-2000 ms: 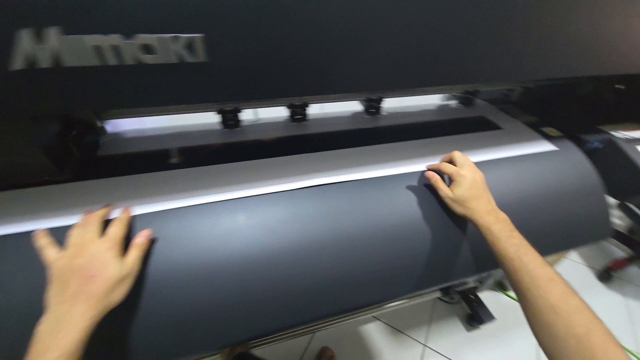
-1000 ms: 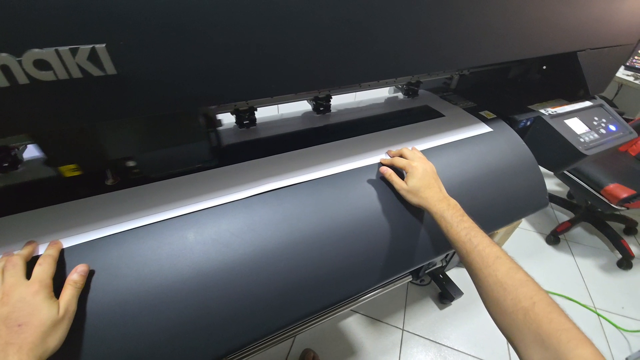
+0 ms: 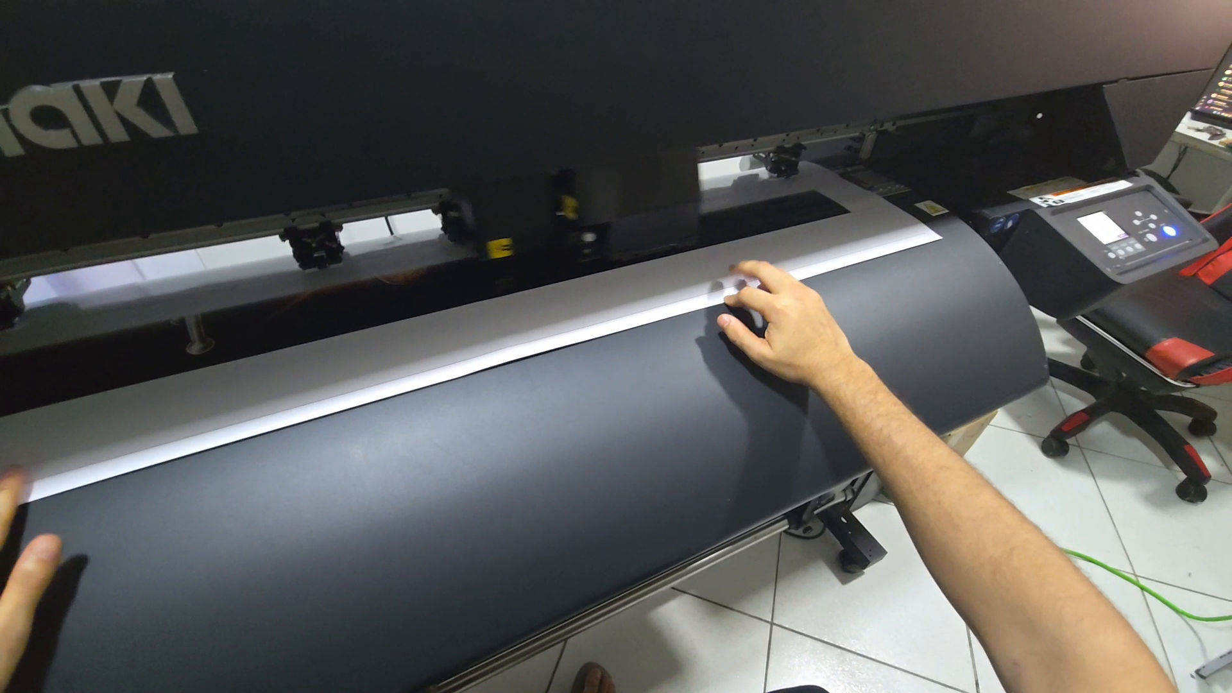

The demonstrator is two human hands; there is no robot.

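Observation:
A Mimaki wide-format printer point(image 3: 539, 77) fills the view, with a sheet of media whose bright white edge strip point(image 3: 520, 349) crosses its curved dark front apron point(image 3: 462, 500). On the right part of that strip lie the fingertips of my right hand point(image 3: 784, 322), fingers bent and apart, holding nothing. My left hand point(image 3: 24, 577) is cut off by the left image edge; its visible fingers are spread at the strip's left end. Above the sheet, a dark print carriage point(image 3: 626, 207) with a yellow label sits blurred under the cover, beside black pinch rollers point(image 3: 313, 245).
The printer's control panel point(image 3: 1121, 236) with a lit screen is at the right. Beyond it stands a black and red wheeled chair point(image 3: 1174, 351). A green cable point(image 3: 1145, 585) lies on the white tiled floor point(image 3: 866, 626). A printer foot with a caster point(image 3: 847, 539) juts out below the apron.
The dark carriage now shows in the middle of the opening, farther right than a second ago. Both hands stay along the white strip. The view has turned right since two seconds ago.

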